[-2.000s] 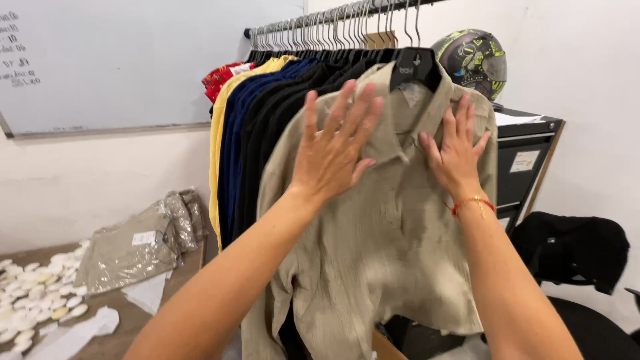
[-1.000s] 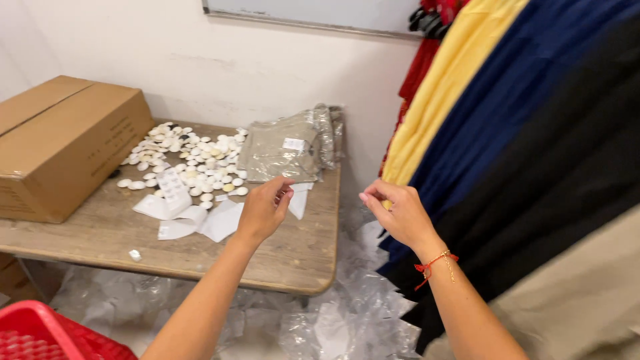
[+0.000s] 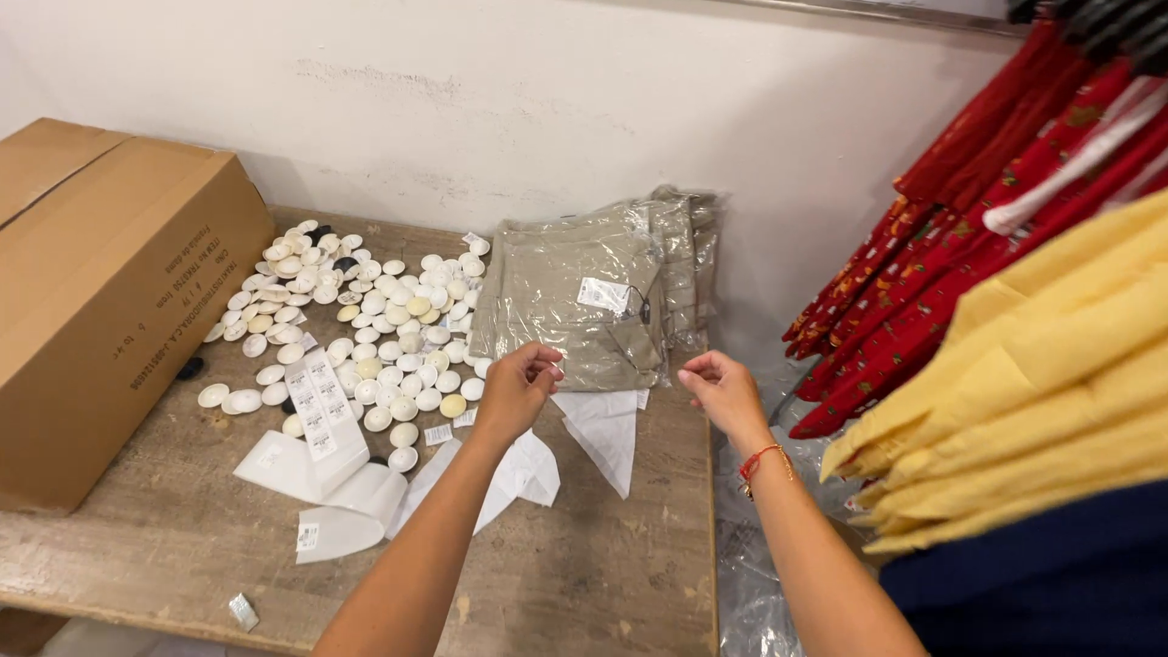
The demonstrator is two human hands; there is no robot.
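My left hand (image 3: 522, 391) is over the near edge of a stack of khaki garments in clear plastic bags (image 3: 570, 274), fingers curled and nothing visible in them. To its right, near the table's right edge, my right hand (image 3: 724, 388) has its thumb and fingertips close together and shows nothing held. A white tag (image 3: 603, 294) lies on the top garment. Left of the stack spreads a pile of white round security tags (image 3: 392, 310). A strip of printed stickers (image 3: 319, 411) and white paper pieces (image 3: 534, 470) lie in front of them on the wooden table (image 3: 584, 566).
A large cardboard box (image 3: 137, 301) bearing writing stands on the table at left. At right hang red patterned garments (image 3: 949, 265), yellow ones (image 3: 1022, 365) and a dark blue one (image 3: 1040, 575). Clear plastic bags (image 3: 753, 584) lie below the table's right side.
Both hands were on the hanging khaki shirt two seconds ago and have let go of it. The view has swung left to the table and come nearer to it.
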